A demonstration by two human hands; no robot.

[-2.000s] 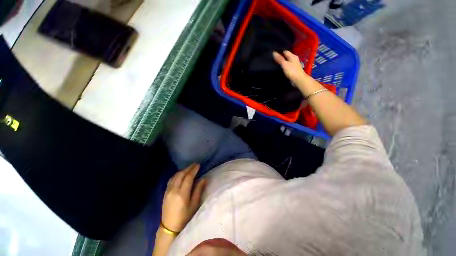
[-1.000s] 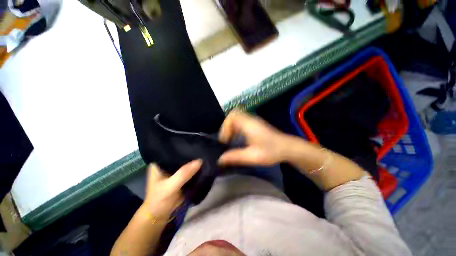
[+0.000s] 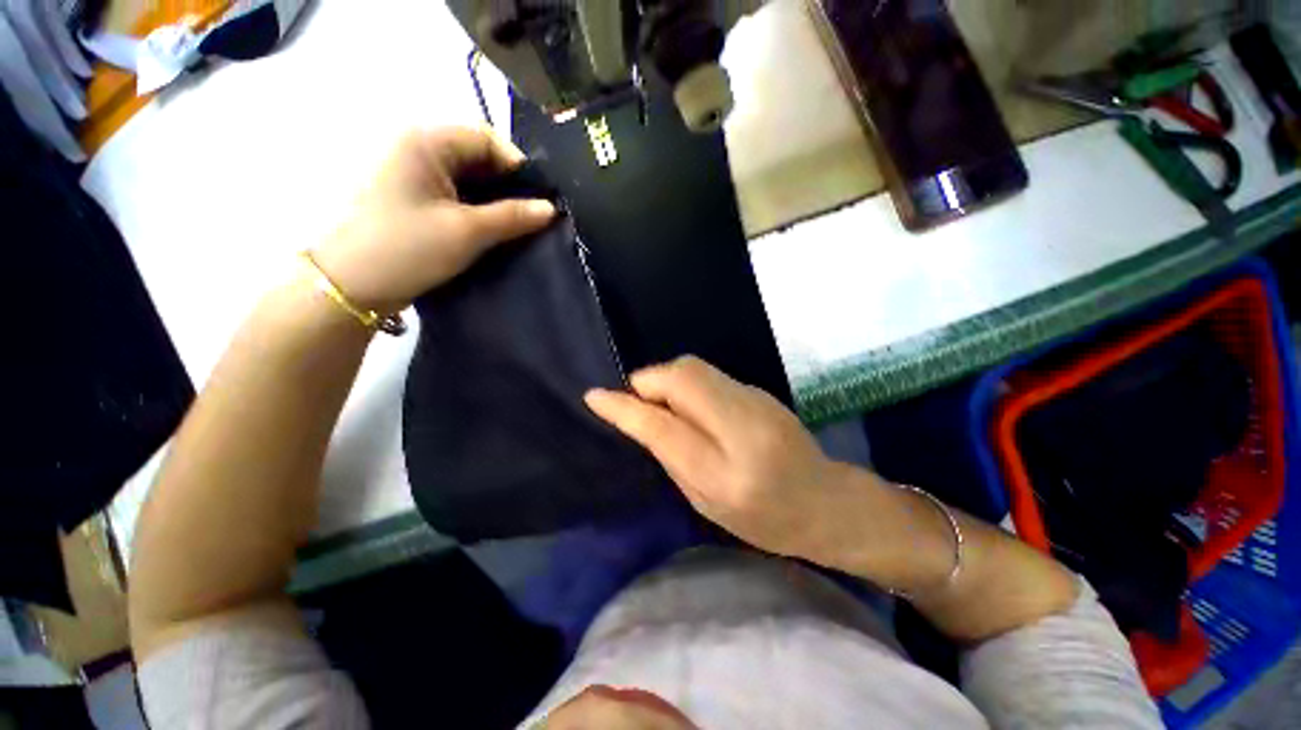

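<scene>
A dark cut piece [image 3: 500, 385] with a curved lower end lies over a black garment panel [image 3: 685, 243] on the sewing table. My left hand [image 3: 442, 207] pinches the upper part of its edge, left of the needle area. My right hand [image 3: 713, 435] pinches the same edge lower down, near the table's front. A thin pale line runs along the edge between the hands. The sewing machine head [image 3: 614, 50] stands above the panel. A small yellow-green marker [image 3: 601, 140] shows on the panel beside the presser foot area.
A smartphone [image 3: 935, 114] lies right of the machine head, with scissors [image 3: 1184, 150] further right. A red basket [image 3: 1016, 456] inside a blue basket [image 3: 1241, 663] holds dark cloth at the lower right. Dark panels [image 3: 72, 328] lie at the left table edge, pale strips [image 3: 43, 64] at upper left.
My right hand left the basket, and both hands took hold of dark cloth over the lap. The cloth has since moved up onto the panel and is spread out, with my left hand near the needle.
</scene>
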